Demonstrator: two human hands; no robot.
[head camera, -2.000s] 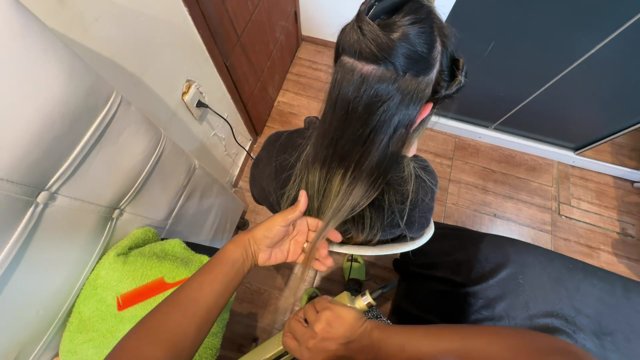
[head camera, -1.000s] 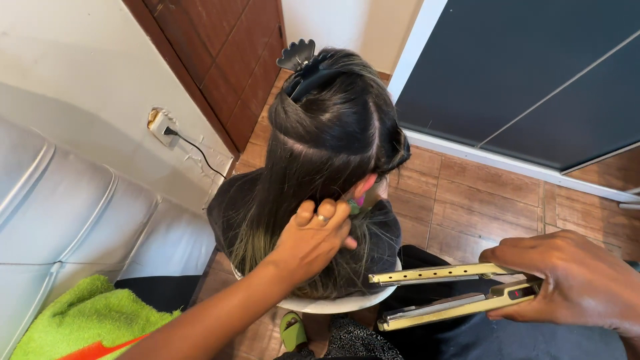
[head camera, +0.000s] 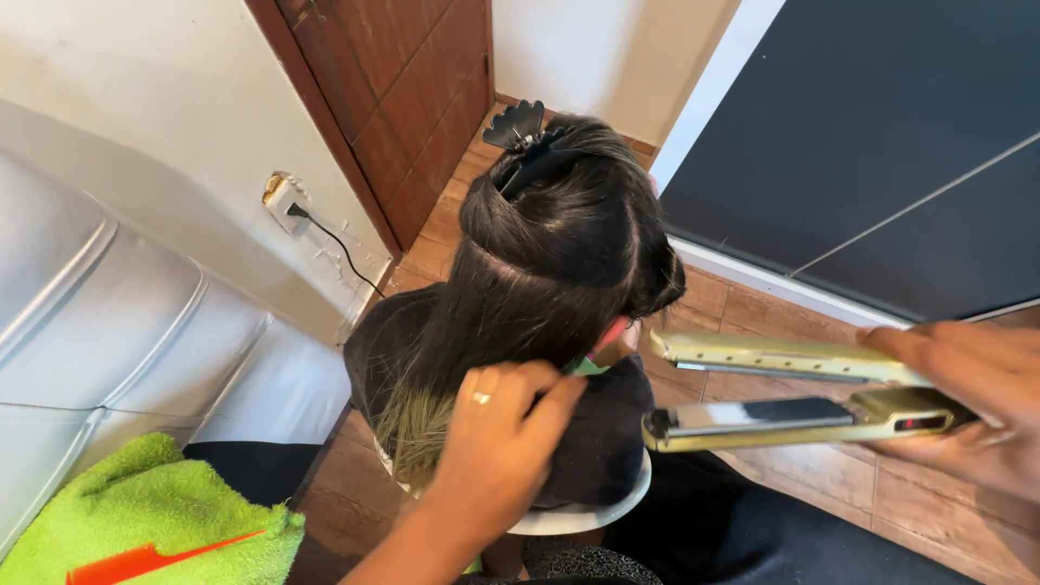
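Note:
A seated person's long dark hair (head camera: 520, 317) hangs down the back with lighter ends, parted across the head. A black claw clip (head camera: 528, 146) holds the upper section on top. My left hand (head camera: 508, 439) is at the lower right side of the loose hair, fingers bent; whether strands are pinched in it is hidden. In my right hand (head camera: 975, 398) is a gold hair straightener (head camera: 780, 418), its two plates apart and pointing left, to the right of the person's shoulder. Nothing lies between the plates.
A lime green towel (head camera: 187, 504) with an orange tail comb (head camera: 146, 561) on it lies at the lower left, beside a silver padded couch (head camera: 154, 325). A plug with a black cord sits in a wall outlet (head camera: 284, 203). The person's white chair (head camera: 585, 517) shows its rim.
Two seconds ago my left hand held a stretched strand near the straightener. The straightener has since moved right, away from the hair, with its plates apart. The left hand has shifted to the hair's right side.

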